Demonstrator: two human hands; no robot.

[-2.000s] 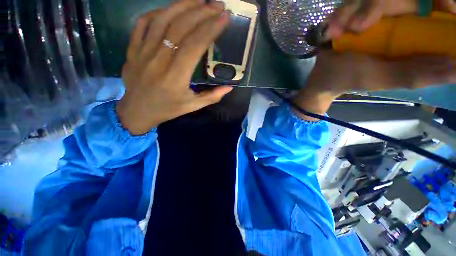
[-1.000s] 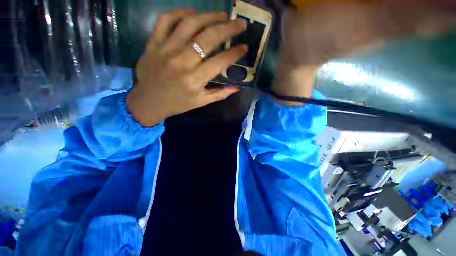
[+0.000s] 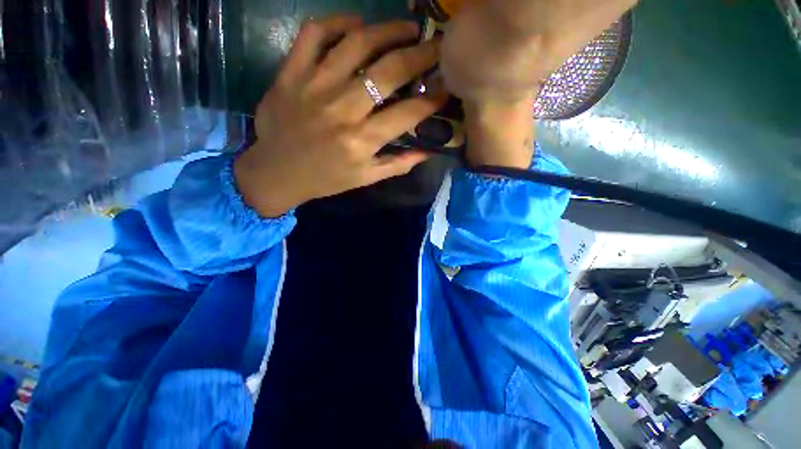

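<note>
The phone frame (image 3: 433, 132), cream-rimmed with a dark round lower part, lies on the green bench, mostly hidden under both hands. My left hand (image 3: 347, 114) rests over it from the left, fingers bent and fingertips on its edge and face. My right hand (image 3: 518, 53) is closed around the yellow-orange electric screwdriver (image 3: 446, 7) above the frame. Only a small part of the screwdriver shows at the top edge of the picture. Its tip is hard to make out between the hands.
A round silver mesh-like dish (image 3: 584, 79) sits right of my right hand. A black cord (image 3: 650, 203) crosses my right wrist. Clear plastic tray stacks (image 3: 132, 79) stand at the left. A white-grey machine (image 3: 645, 245) with metal fixtures is at the lower right. Blue-clothed people show beyond it.
My right hand with the screwdriver has moved left from beside the dish to over the phone frame. The frame and my left hand have shifted slightly right in the view.
</note>
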